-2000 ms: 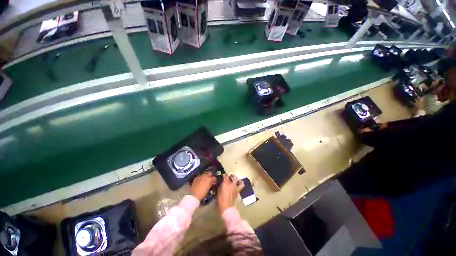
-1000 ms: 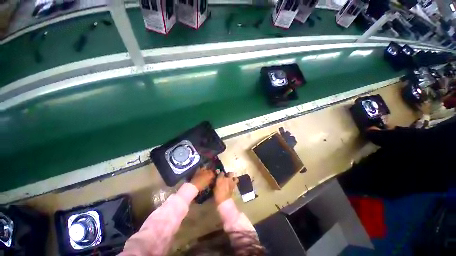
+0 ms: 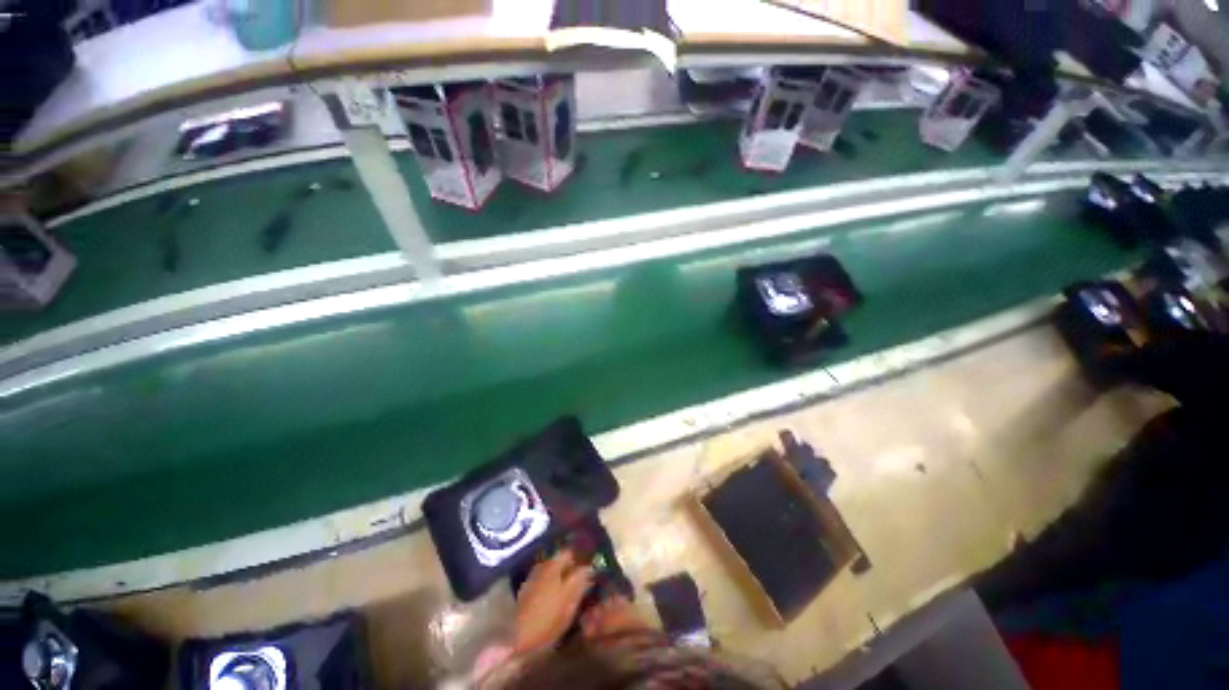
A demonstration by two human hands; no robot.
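A black speaker front housing (image 3: 458,555) with a silver-ringed driver (image 3: 503,516) lies on the bench edge beside the green conveyor. The rear housing (image 3: 613,566) lies against its right side, with reddish wires between them. My left hand (image 3: 553,600) is on the rear housing, fingertips at its inside. My right hand (image 3: 609,623) is beside it, low in the picture and partly hidden by hair. What the fingertips hold, if anything, cannot be made out. A small black pad (image 3: 678,607) lies on the bench to the right of my hands.
An open tan-edged tray (image 3: 739,563) with dark contents stands right of my hands, loose black strips (image 3: 809,465) beyond it. Another speaker (image 3: 795,307) is on the conveyor (image 3: 634,357). More speakers lie at lower left. A person in dark clothes is at right, near a carton (image 3: 943,654).
The view has tilted up, so the bench and my hands sit lower in the picture. My hands stay at the rear housing. The person at right has shifted away from the nearer bench.
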